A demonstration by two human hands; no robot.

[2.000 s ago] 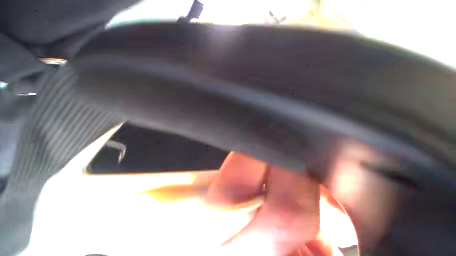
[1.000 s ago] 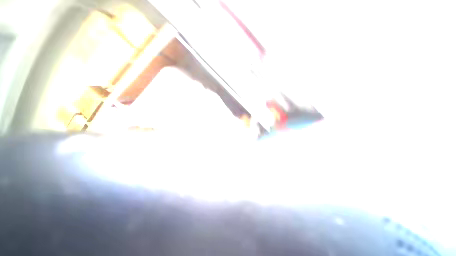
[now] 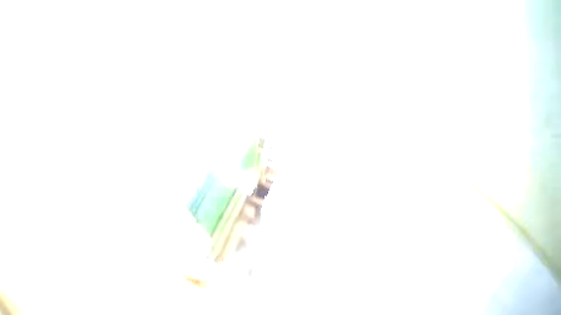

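Note:
The head view is almost wholly washed out to white, and no work object can be made out. Neither my left hand nor my right hand shows. A small tilted patch of the surroundings [image 3: 230,209] shows left of the middle, with green, pale yellow and brownish parts, too blurred to name.
A blurred pale green-blue band [image 3: 547,123] runs down the right edge. A pale blue area [image 3: 529,289] lies at the bottom right, with a thin yellowish line [image 3: 520,229] above it. A small yellowish streak [image 3: 7,305] shows at the bottom left.
The view has swung and grown much brighter. The fingers and dark strap seen two seconds ago, and the dark blurred shape and orange-yellow structure seen one second ago, are gone from view.

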